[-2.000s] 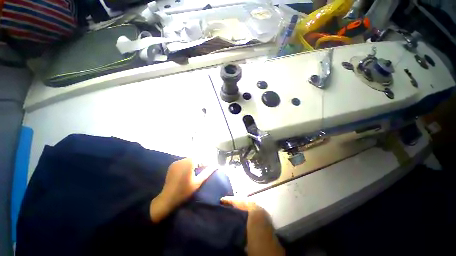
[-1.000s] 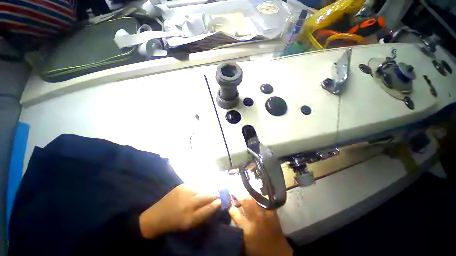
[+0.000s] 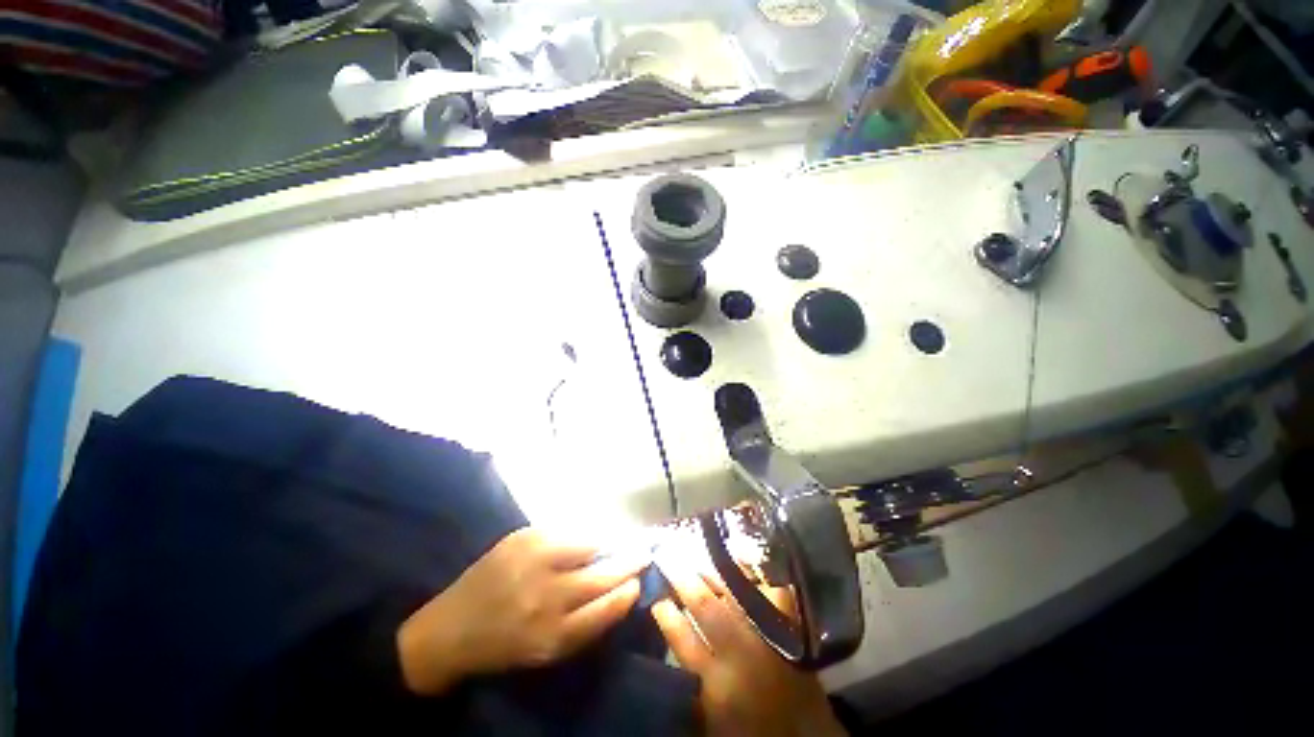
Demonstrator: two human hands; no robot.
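Dark navy cloth lies heaped at the left and front of the machine. My left hand rests on it, fingertips pinching a small navy edge in the lamp glare. My right hand is close beside it, its fingers on the same edge, partly behind the shiny take-up lever guard. The needle and presser foot are lost in glare and behind the guard. The white sewing machine head reaches in from the right.
A grey ribbed post and a bent metal bracket stand on the machine head. Behind are a dark green case, white strips, a clear tray and a yellow basket. A blue strip is at the left edge.
The machine head appears larger and nearer as the view shifts. Compared with two seconds ago, my hands have come together at the navy edge; in the last second they have barely moved.
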